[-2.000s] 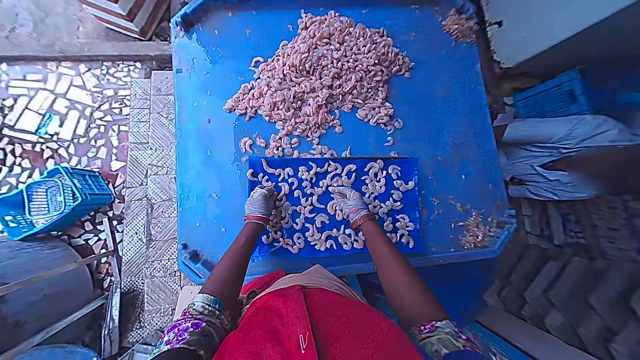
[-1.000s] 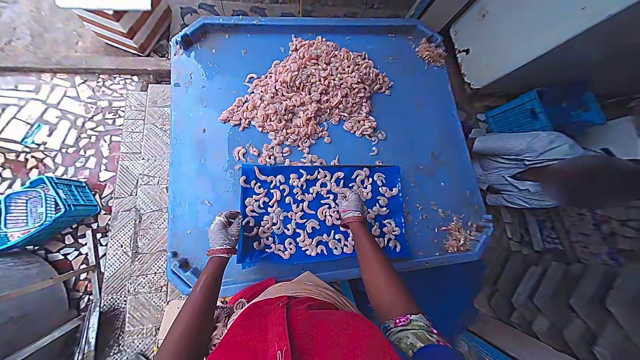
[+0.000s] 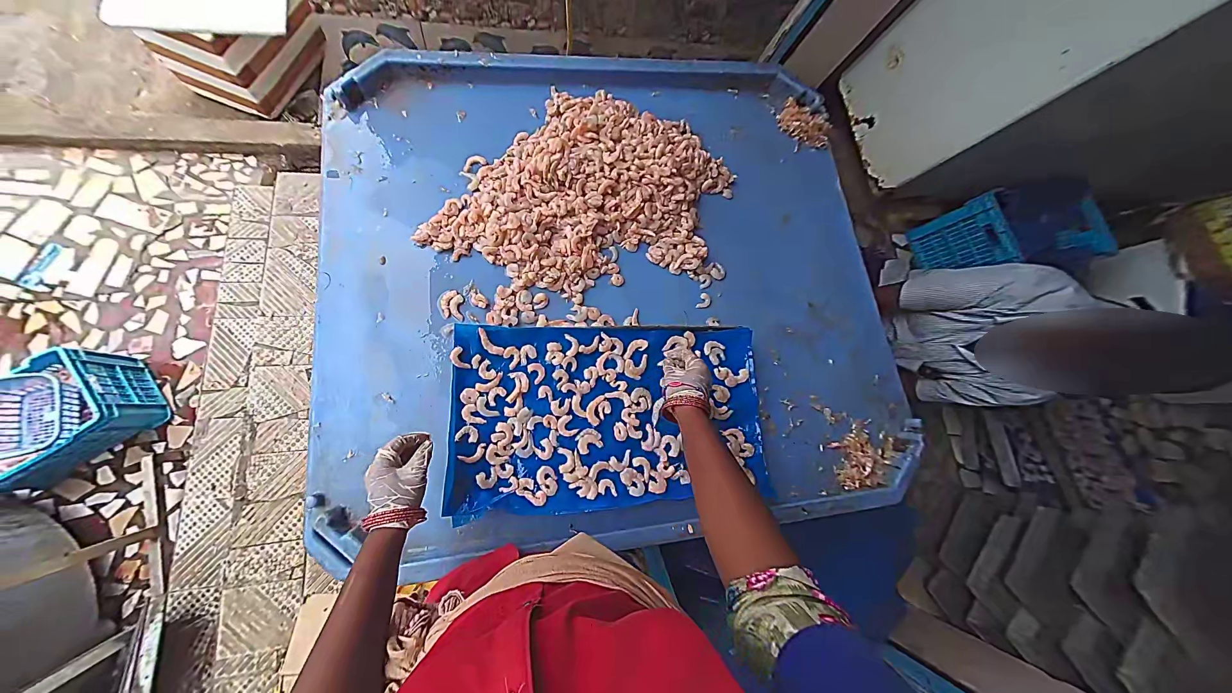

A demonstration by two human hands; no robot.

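Note:
Peeled shrimp (image 3: 592, 409) lie spread over a blue plastic sheet (image 3: 606, 335) at the near side of a large blue table with a raised rim (image 3: 577, 65). Beyond the sheet rises a big heap of shrimp (image 3: 587, 192). My right hand (image 3: 685, 377), in a whitish glove, is over the right part of the sheet, its fingers down among the shrimp; whether they grip one is hidden. My left hand (image 3: 397, 475), also gloved, is just left of the sheet over the table, fingers curled, with no shrimp visible in it.
Small piles of shell scraps lie at the table's far right corner (image 3: 804, 123) and near right corner (image 3: 862, 456). A person in a striped garment (image 3: 1001, 298) is at the right edge, beside a blue crate (image 3: 962, 234). Another blue crate (image 3: 135, 390) stands on the left.
My left hand has moved from over the shrimp on the sheet to the table left of it. My right hand has moved slightly toward the sheet's far right part.

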